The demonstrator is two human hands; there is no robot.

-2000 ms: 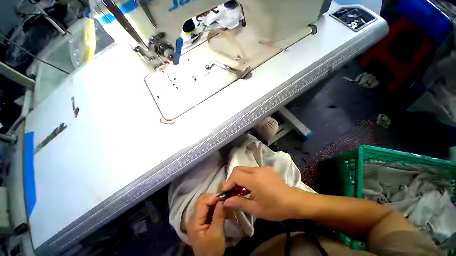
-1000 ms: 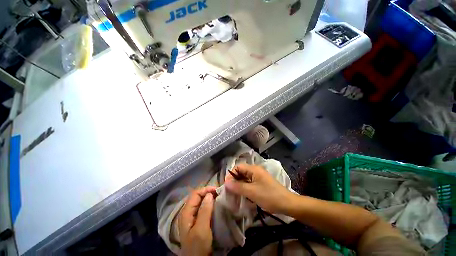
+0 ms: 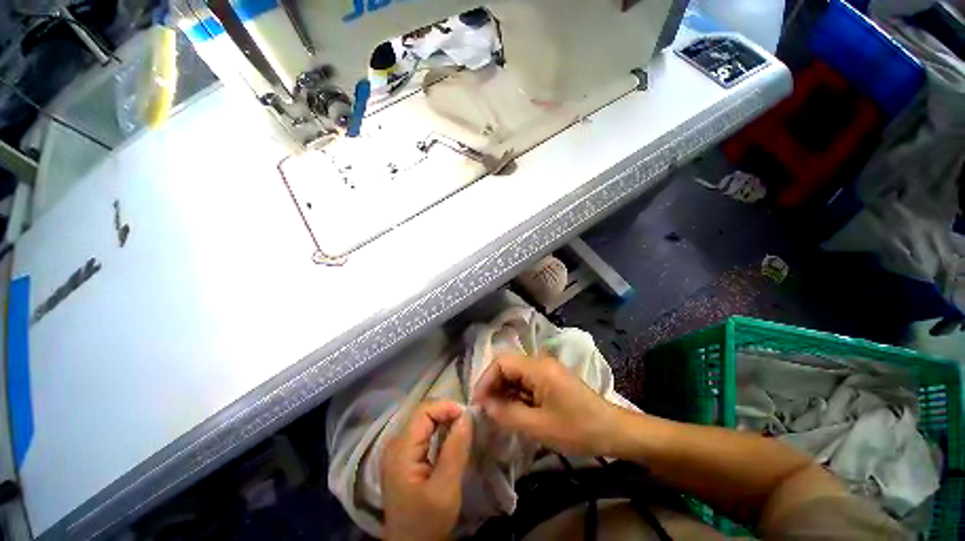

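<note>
A light beige garment piece (image 3: 370,423) lies crumpled on the wearer's lap. My left hand (image 3: 429,460) and my right hand (image 3: 540,399) are bare and close together over it. Their fingertips pinch a small pale bit of the cloth between them; its exact shape is too small to tell. A dark patch shows between my right fingers; whether it is a tool or shadow is unclear. The white sewing machine (image 3: 571,58) stands beyond, with no cloth under its needle area.
The white table's ruler edge (image 3: 497,254) runs just beyond the lap. A green crate (image 3: 730,370) with beige pieces stands on the floor at right. A red stool (image 3: 809,132) is behind it at upper right. Blue tape (image 3: 19,370) is at the table's left end.
A dark red tool seen in my right hand two seconds ago no longer shows clearly. My hands now pinch the cloth with fingertips nearly together. The view has shifted slightly.
</note>
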